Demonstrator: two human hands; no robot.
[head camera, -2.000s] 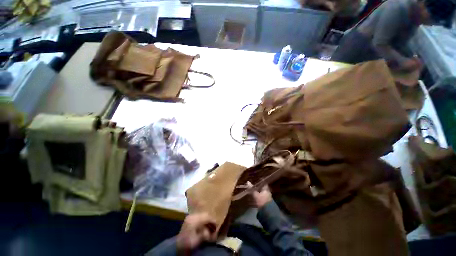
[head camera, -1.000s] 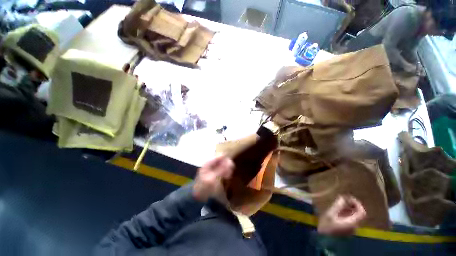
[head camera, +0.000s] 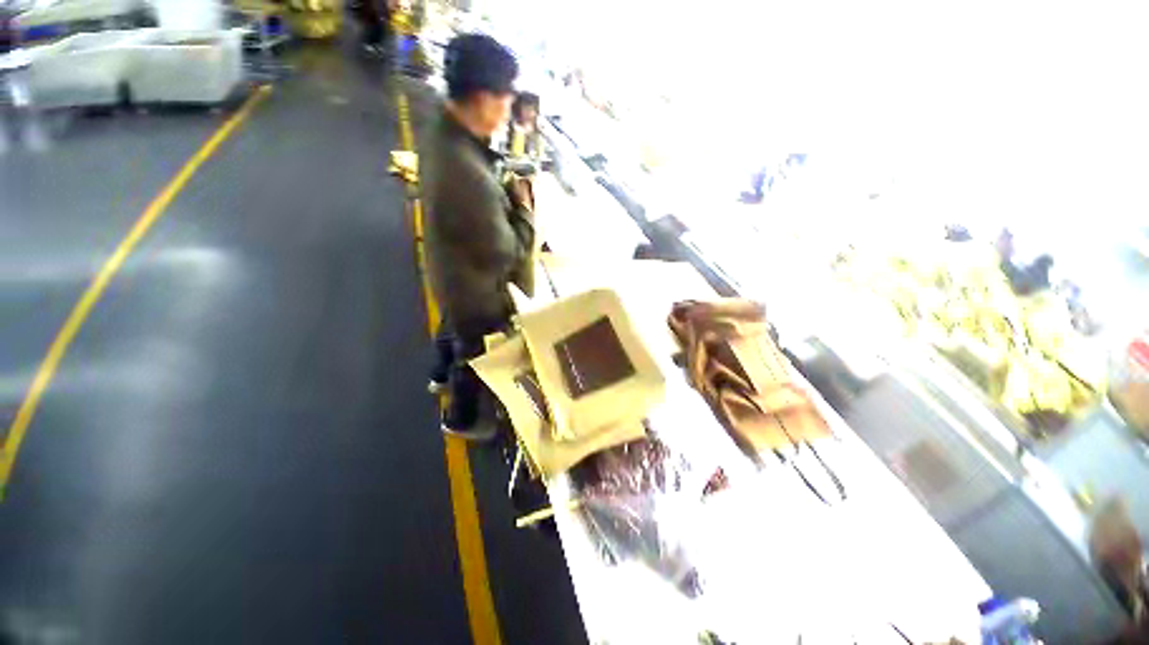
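Neither of my hands is in the picture. Nearest in front, a clear plastic bag (head camera: 636, 504) with dark red-brown pieces inside lies at the near edge of the white table (head camera: 781, 567). Beside it, a stack of yellow-khaki panels (head camera: 605, 410) overhangs the table's left edge; the top one has a dark brown rectangular patch. A brown handbag (head camera: 750, 378) lies on its side further along the table, with its thin handle loop towards me.
A person (head camera: 473, 227) in dark clothing stands at the table's left side, beyond the khaki panels. Grey floor with yellow lines (head camera: 466, 542) runs along the left. Blue-and-white bottles (head camera: 1008, 620) are at the lower right edge. Grey bins (head camera: 932, 454) stand right of the table.
The view has swung up and to the left. My hands, the held brown bag and the large brown bag pile have left the picture. The floor and the standing person have come into view.
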